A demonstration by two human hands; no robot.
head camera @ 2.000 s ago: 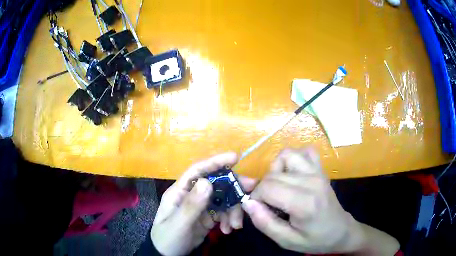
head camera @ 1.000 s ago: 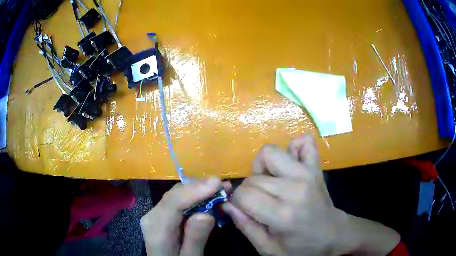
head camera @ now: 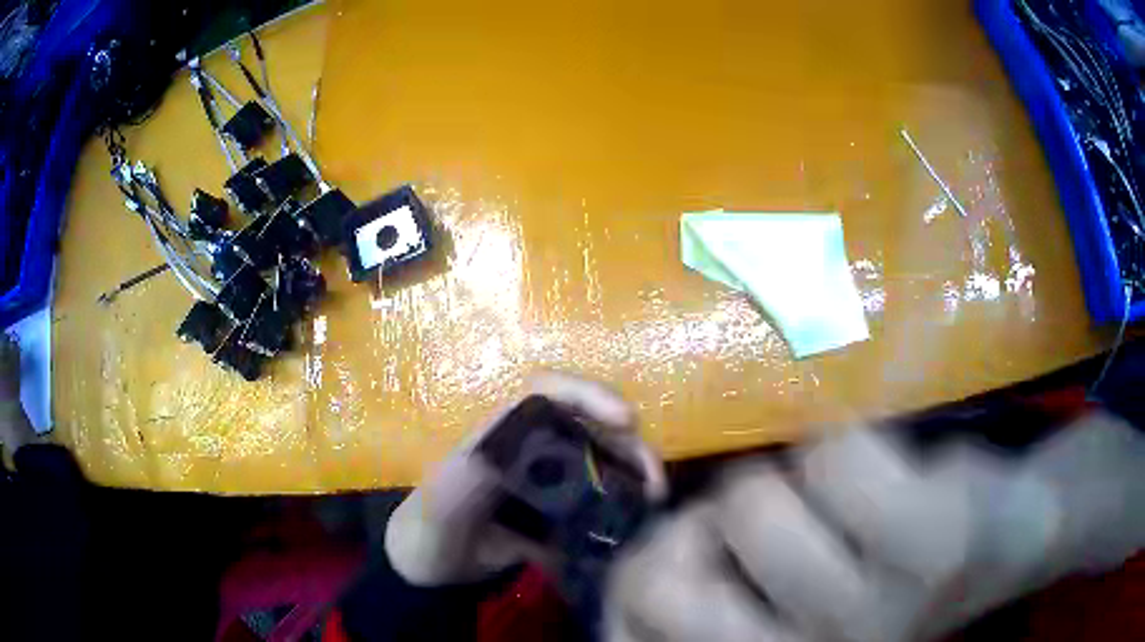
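My left hand (head camera: pixel 471 520) holds a black camera unit (head camera: pixel 549 470) at the bench's front edge. A dark round shape shows on its upper face, blurred. My right hand (head camera: pixel 779 539) is large and blurred at the lower right, beside the unit; its fingertips are hidden, so I cannot tell if it holds anything. A black camera housing (head camera: pixel 408 260) with a pale plate and a round hole lies on the bench at the left. A pale green cloth (head camera: pixel 797 278) lies right of centre with one corner folded.
Piled small black units with pale cables (head camera: pixel 258 270) lie left of the housing. A thin white stick (head camera: pixel 933 172) lies at the right. Blue bins stand at the left (head camera: pixel 44 163) and right (head camera: pixel 1065 188) edges. Part of a person (head camera: pixel 23 401) shows at the far left.
The unit in my left hand has turned, and its pale cable no longer shows over the bench. My right hand has moved right and lower, nearer the camera. The view has shifted slightly.
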